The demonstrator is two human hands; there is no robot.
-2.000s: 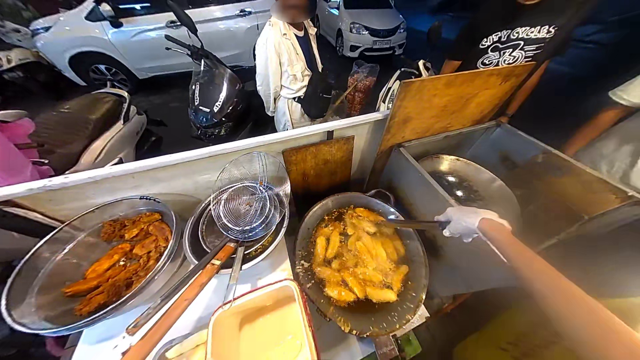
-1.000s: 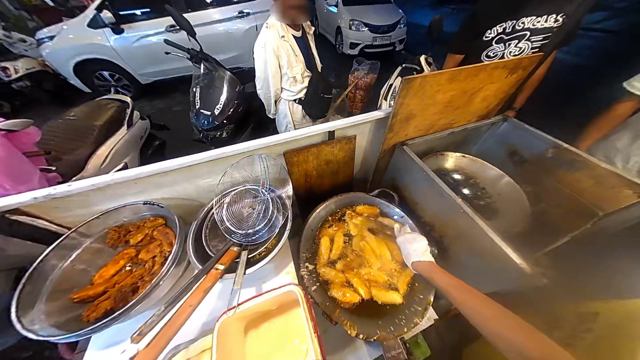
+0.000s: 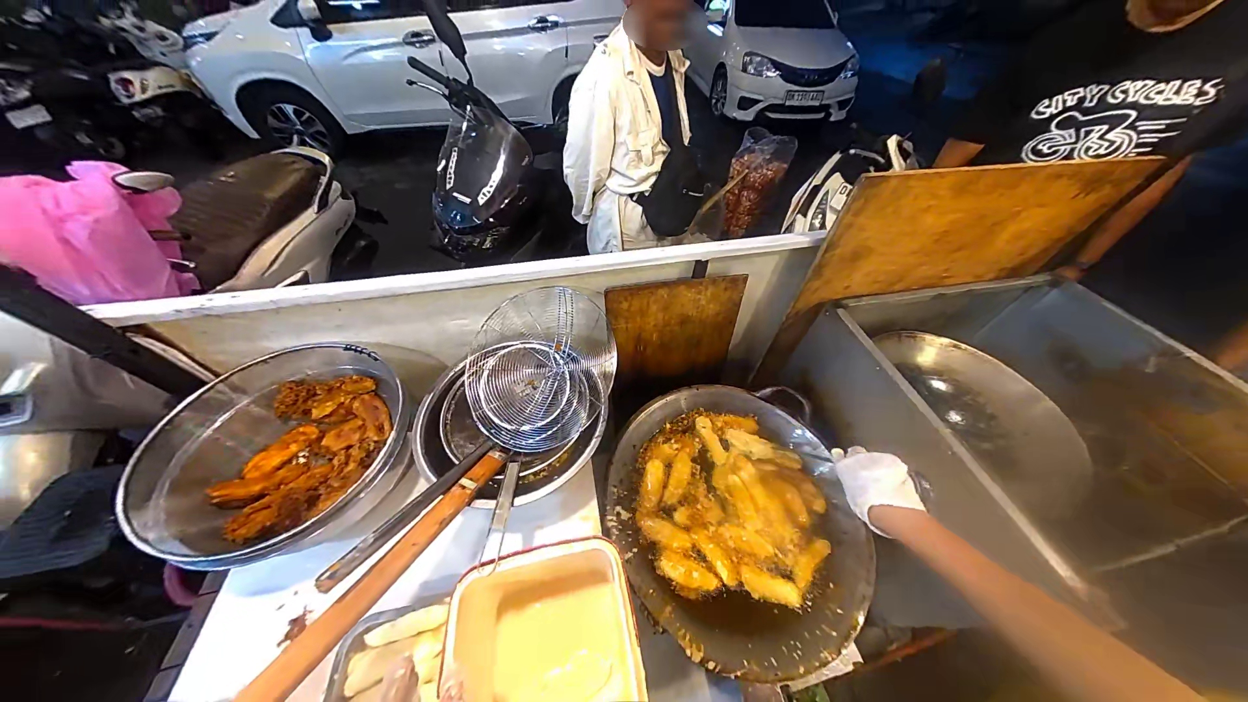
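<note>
My right hand (image 3: 880, 485), in a white glove, is at the right rim of a wok (image 3: 848, 604), closed on a cooking utensil that is mostly hidden. Battered pieces (image 3: 746, 502) fry in bubbling oil in the wok. Blurred at the bottom edge, what look like fingertips of my left hand (image 3: 398, 681) are over a tray of pale pieces (image 3: 405, 626); their grip is hidden. A red-rimmed container of batter (image 3: 551, 624) stands beside that tray. Fried pieces (image 3: 283, 478) lie in a large mesh-bottomed bowl (image 3: 146, 478) at left.
Wire skimmers (image 3: 538, 395) rest over a metal bowl (image 3: 424, 448), their long handles (image 3: 390, 575) reaching toward me. A wooden board (image 3: 975, 234) and a metal bin holding a round pan (image 3: 985, 419) stand at right. Beyond the low wall (image 3: 487, 278) are a person (image 3: 624, 136), scooters and cars.
My right hand has moved left from beyond the wok to its right rim, after being over the pieces a second ago. Fingertips have appeared at the bottom by the pale pieces.
</note>
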